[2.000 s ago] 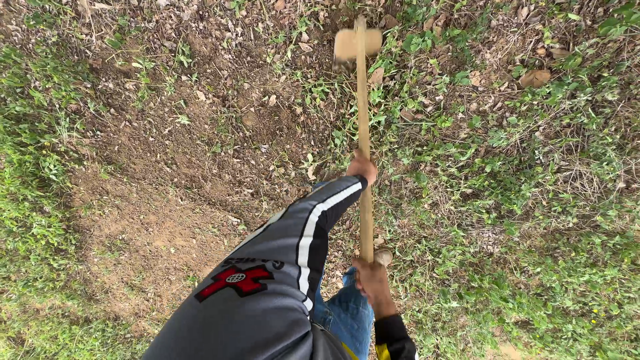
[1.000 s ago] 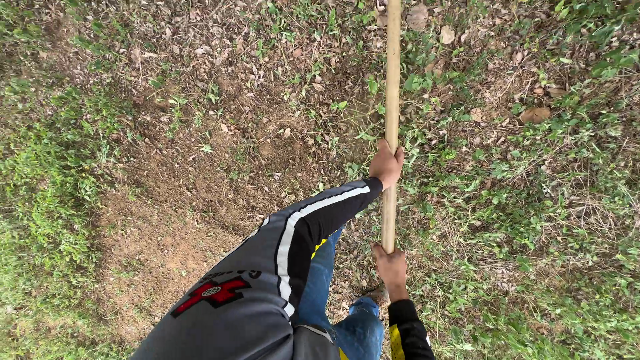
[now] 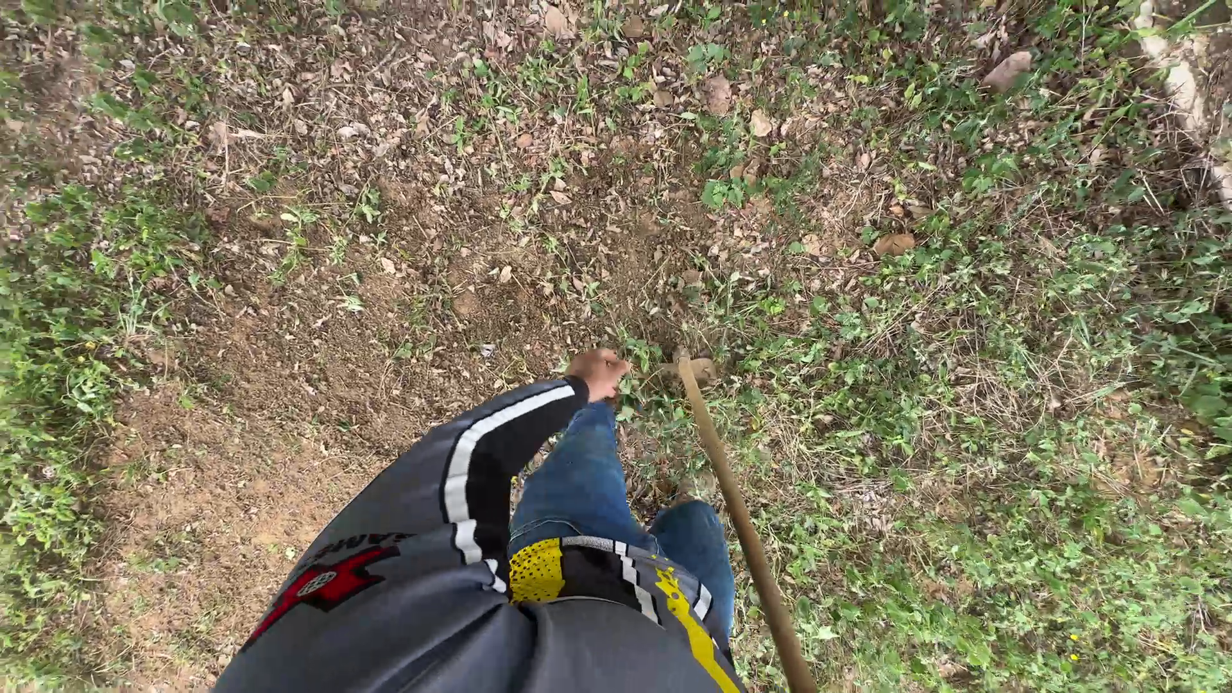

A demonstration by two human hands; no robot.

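Note:
My left hand (image 3: pixel 599 373) is off the wooden handle, low over the ground in front of my knee. Its fingers look curled, and green leaves lie beside them; whether anything is between them is not clear. To its right, the long wooden handle (image 3: pixel 736 510) of a hoe-like tool slants from the lower edge of the view up to the tool's head. That head (image 3: pixel 695 371) rests low among weeds and soil, its colour close to the dirt. My right hand is outside the view, as is the near end of the handle.
Loose brown soil (image 3: pixel 279 385) with dry leaves spreads ahead and left. Green weeds (image 3: pixel 77 366) grow along the left side, and weeds with dry grass (image 3: pixel 924 462) cover the right. A brown stone or large dry leaf (image 3: pixel 894 244) lies to the right. My jeans-clad legs (image 3: pixel 582 476) are close by.
My left hand has let go of the handle and moved left of it. The tool's head, far ahead two seconds ago, is now near my legs. My right hand has left the view.

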